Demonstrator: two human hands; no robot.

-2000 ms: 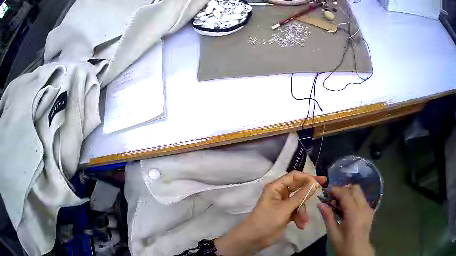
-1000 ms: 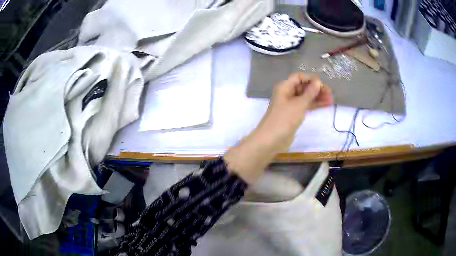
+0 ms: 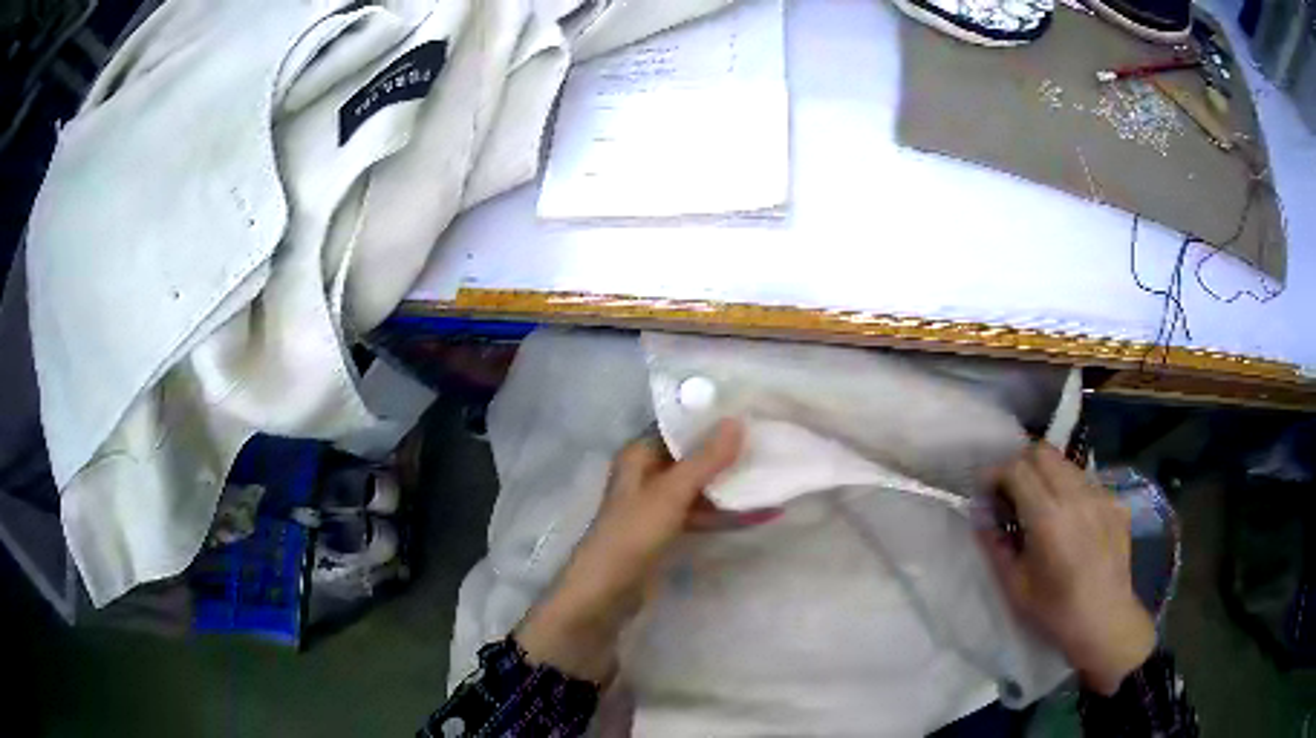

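Note:
The cream garment hangs below the table edge across my lap. A white button sits near the corner of its stitched edge. My left hand grips the cloth just below the button, thumb on top. My right hand is closed on the garment's edge further right, slightly blurred. Something dark shows at its fingers; I cannot tell what it is. No needle can be made out.
More cream garments with a black label heap at the table's left. Paper sheets, a brown mat with tiny pale pieces and dark threads lie on the table. A blue crate and clear bin are below.
My left hand has moved from over the table down to the garment. My right hand, out of view a second ago, now holds the cloth. The view has shifted left and down.

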